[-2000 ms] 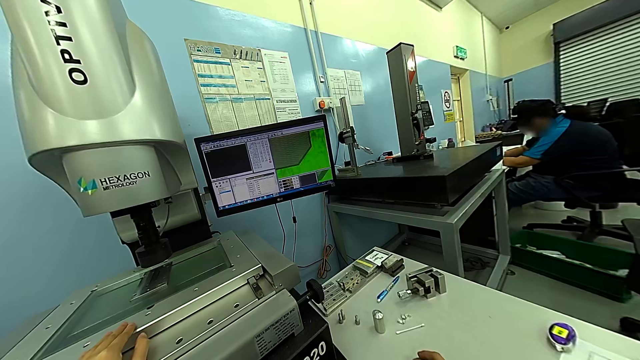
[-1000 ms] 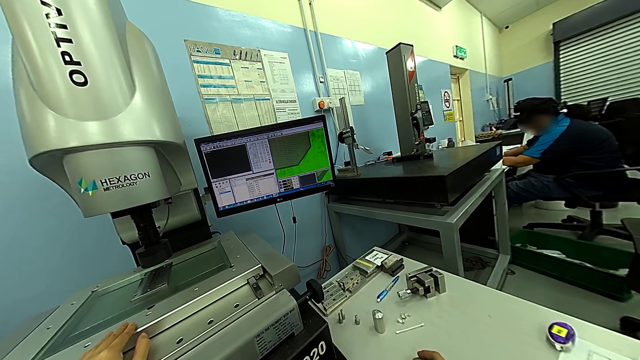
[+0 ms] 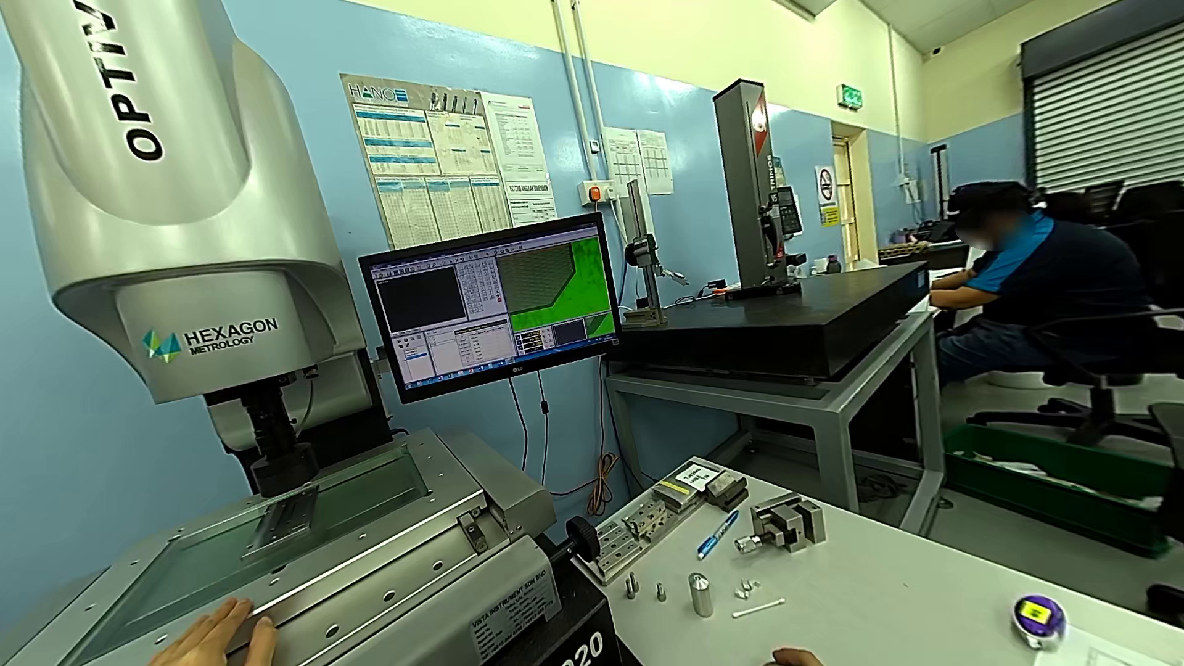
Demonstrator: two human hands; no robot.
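Observation:
My left hand (image 3: 220, 635) rests on the metal frame of the Hexagon Optiv measuring machine's stage (image 3: 370, 575), fingers spread, at the bottom left. Above the glass plate (image 3: 361, 495) hangs the machine's lens (image 3: 282, 462), over a dark flat metal part (image 3: 283, 520) lying on the glass. Only a small bit of my right hand (image 3: 794, 657) shows at the bottom edge, by the white table (image 3: 888, 592); whether it holds anything is hidden. A metal cylinder with a conical top (image 3: 700, 595) and a white cotton swab (image 3: 758, 609) lie nearest to it.
A monitor (image 3: 495, 305) stands behind the machine. The table carries a small metal vise (image 3: 786, 524), a blue pen (image 3: 718, 535), a fixture plate (image 3: 638, 536) and a purple round object (image 3: 1038, 620). Behind are a black surface plate (image 3: 777, 324) with a height gauge and a seated person (image 3: 1045, 277).

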